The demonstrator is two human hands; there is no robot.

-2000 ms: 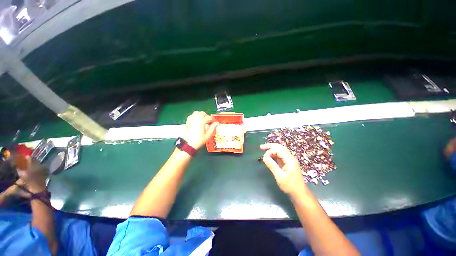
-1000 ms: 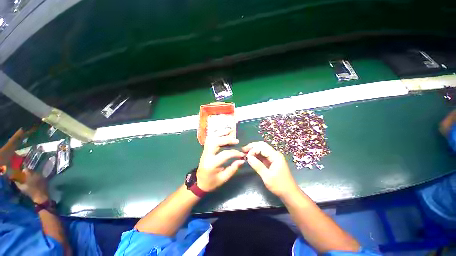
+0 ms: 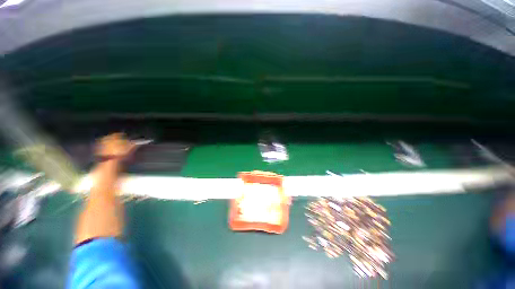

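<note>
The frame is strongly blurred. My left hand [image 3: 114, 147] reaches over the belt edge rail to the black tray [image 3: 164, 157] on the left. Its fingers are beside a silver-edged phone body [image 3: 143, 141]; whether they grip it cannot be told. The orange-red parts bin [image 3: 258, 228], with whitish pieces inside, stands on the green bench near the middle. The pile of small components [image 3: 350, 228] lies to its right. My right hand is not in view.
More phone bodies lie on the green conveyor, one beyond the bin [image 3: 274, 150] and one further right [image 3: 406, 154]. The white belt edge rail [image 3: 367, 184] runs across. Blurred phones [image 3: 25, 209] lie at the far left. Another person's arm [image 3: 504, 217] is at the right edge.
My left hand has left my right hand and moved far left and forward over the belt. My right hand has gone out of the picture. The view has turned, and bin and pile appear lower.
</note>
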